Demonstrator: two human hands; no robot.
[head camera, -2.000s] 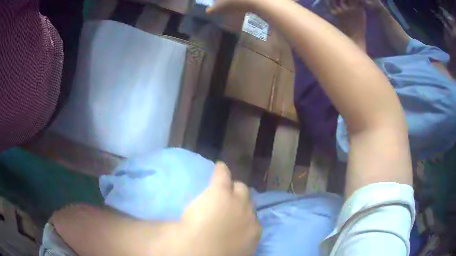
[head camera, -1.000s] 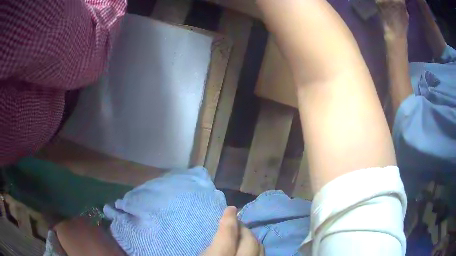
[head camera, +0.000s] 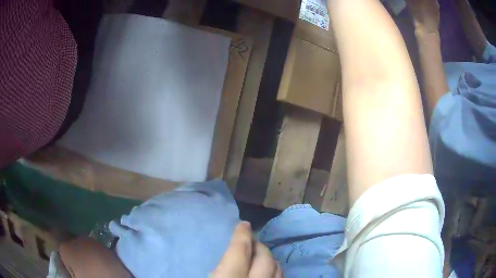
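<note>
My left hand (head camera: 247, 254) is at the bottom edge above my blue-clad knees, partly cut off. Its fingers look curled, and whether it holds anything does not show. My right arm reaches forward and up past the top edge, so my right hand is out of the picture. A large white sheet (head camera: 155, 100) lies flat on brown cardboard (head camera: 235, 81) at the left. A brown cardboard box (head camera: 310, 76) stands right of it, partly behind my right forearm. A white printed label (head camera: 314, 13) shows at the top, beside the forearm.
Wooden pallet slats (head camera: 292, 163) with dark gaps lie beyond my knees. A person in a dark red checked garment (head camera: 32, 76) is close at the left. Another person's blue sleeve (head camera: 467, 119) and forearm are at the right. Green material (head camera: 70, 198) is at lower left.
My right hand, partly visible at the top two seconds ago, has left the picture. My left hand has sunk toward the bottom edge. The checked garment has shifted left since one second ago.
</note>
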